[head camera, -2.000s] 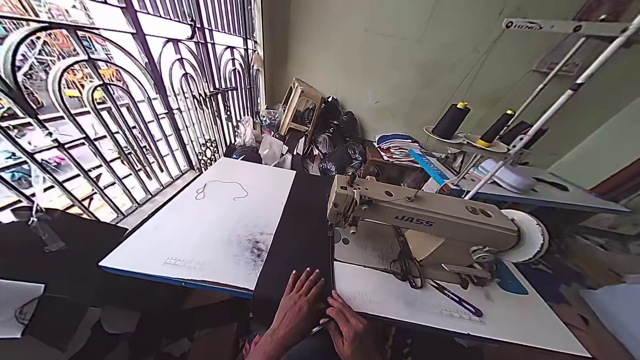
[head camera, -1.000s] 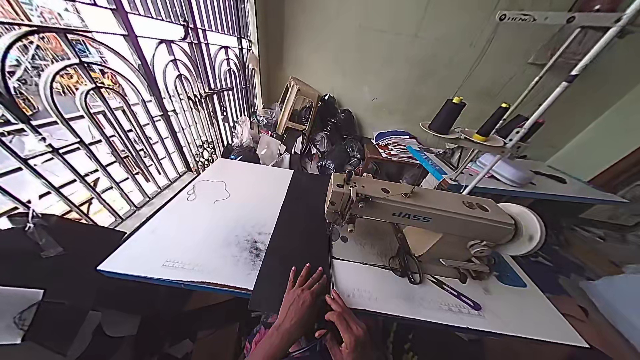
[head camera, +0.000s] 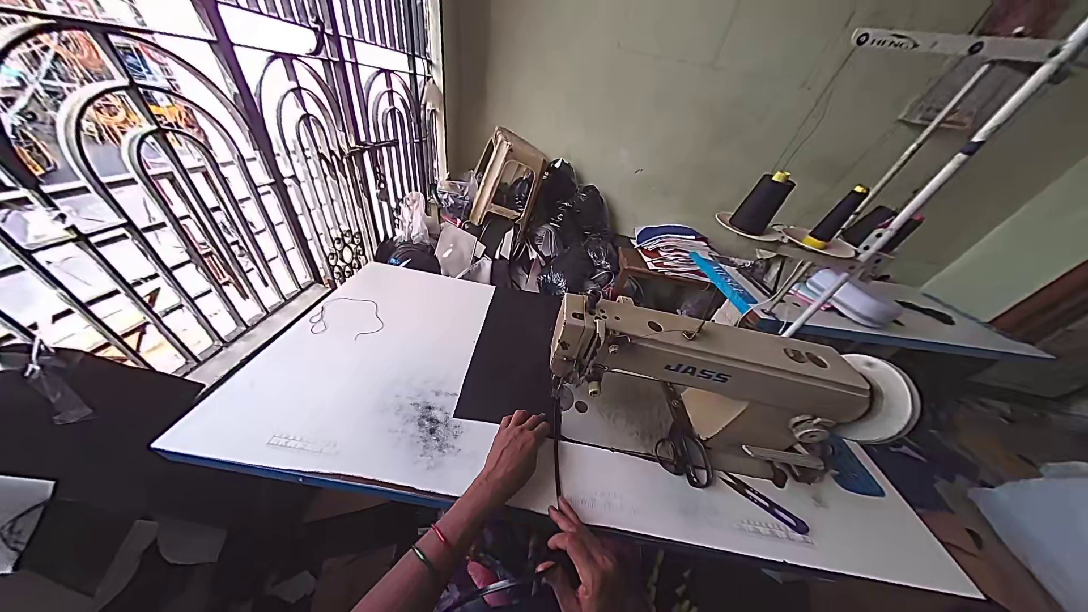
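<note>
Black fabric (head camera: 510, 353) lies flat on the white sewing table (head camera: 340, 391), its right edge under the needle area of a beige JASS sewing machine (head camera: 714, 357). My left hand (head camera: 516, 450) rests at the near right corner of the fabric, fingers bent. From there a narrow dark strip (head camera: 558, 463) runs toward me over the table edge. My right hand (head camera: 582, 552) pinches this strip at the near edge between thumb and fingers. Black-handled scissors (head camera: 684, 450) lean on the machine bed, and a thread snipper or cutter (head camera: 765, 503) lies to their right.
A loose thread (head camera: 348, 316) lies at the table's far left. Thread cones (head camera: 763, 204) stand behind the machine, near a second table (head camera: 960, 327). Black plastic bags (head camera: 586, 221) and an overturned stool (head camera: 510, 174) are heaped by the wall. A metal grille (head camera: 280, 144) borders the left side.
The black fabric has moved away from me; its near edge, earlier at the table's front, now lies farther in. My left hand has shifted from on top of the fabric to its near right corner.
</note>
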